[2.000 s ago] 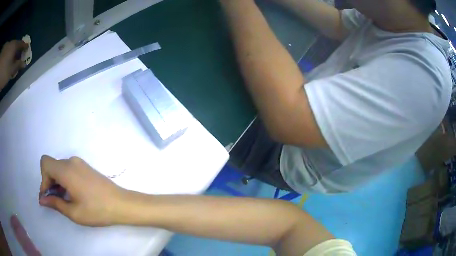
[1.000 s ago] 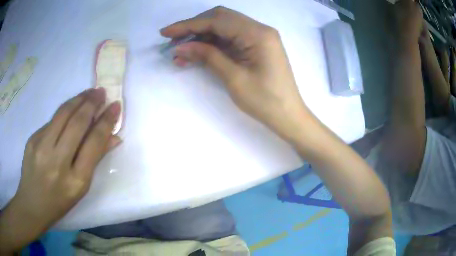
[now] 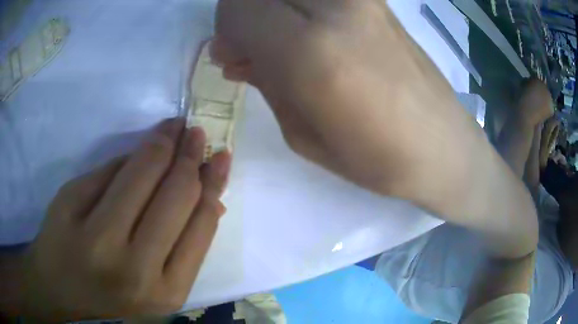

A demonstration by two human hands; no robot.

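A cream plastic housing half (image 3: pixel 214 109) lies upright in the picture on the white board, its ribs and a slot showing. A thin red edge shows at its upper left. My left hand (image 3: pixel 136 215) grips its lower end between the fingertips. My right hand (image 3: pixel 317 82) is at its upper end, fingertips down on the shell. The right fingers cover that end, and whether they hold a small piece cannot be seen.
A loose cream shell (image 3: pixel 32 54) lies at the upper left. A grey strip (image 3: pixel 451 43) lies at the upper right, with part of the grey stack (image 3: pixel 472 107) below it, partly behind my right arm. Another person's light shirt (image 3: pixel 424 266) and arm are at the right.
My right hand has come from the right of the shell onto its upper end. My left hand still holds the lower end. The view has moved closer, and the shell appears larger.
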